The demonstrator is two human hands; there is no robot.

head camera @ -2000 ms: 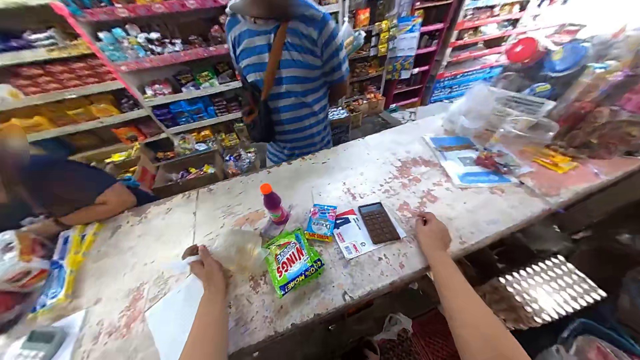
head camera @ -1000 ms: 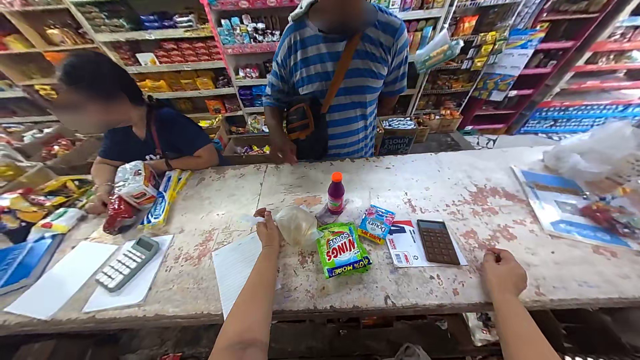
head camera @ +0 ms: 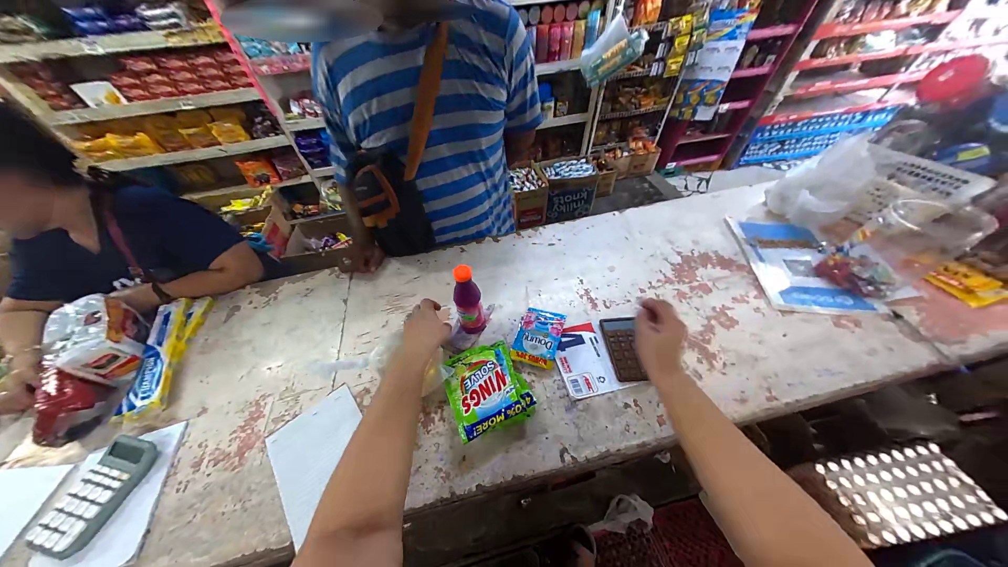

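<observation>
My left hand (head camera: 428,327) is just left of a purple bottle with an orange cap (head camera: 468,303), over a clear plastic bag (head camera: 394,358); whether it grips anything is unclear. The bottle stands upright beside a green detergent packet (head camera: 487,394). A blue fabric conditioner sachet pack (head camera: 538,337) lies to the right of the bottle. My right hand (head camera: 660,335), its fingers curled, is at the right edge of a dark calculator (head camera: 622,350), which rests partly on a white printed card (head camera: 583,370). White paper (head camera: 311,457) lies under my left forearm.
Across the worn counter (head camera: 819,346) stands a person in a striped shirt (head camera: 472,118). Another person (head camera: 118,228) leans on the counter at left, beside several packaged goods (head camera: 94,339). A grey calculator (head camera: 93,496) is at front left; a clear plastic container (head camera: 929,228) is at right.
My left hand has moved from the left side of the plastic bag to beside the bottle. My right hand has moved from the bare counter to the dark calculator's edge.
</observation>
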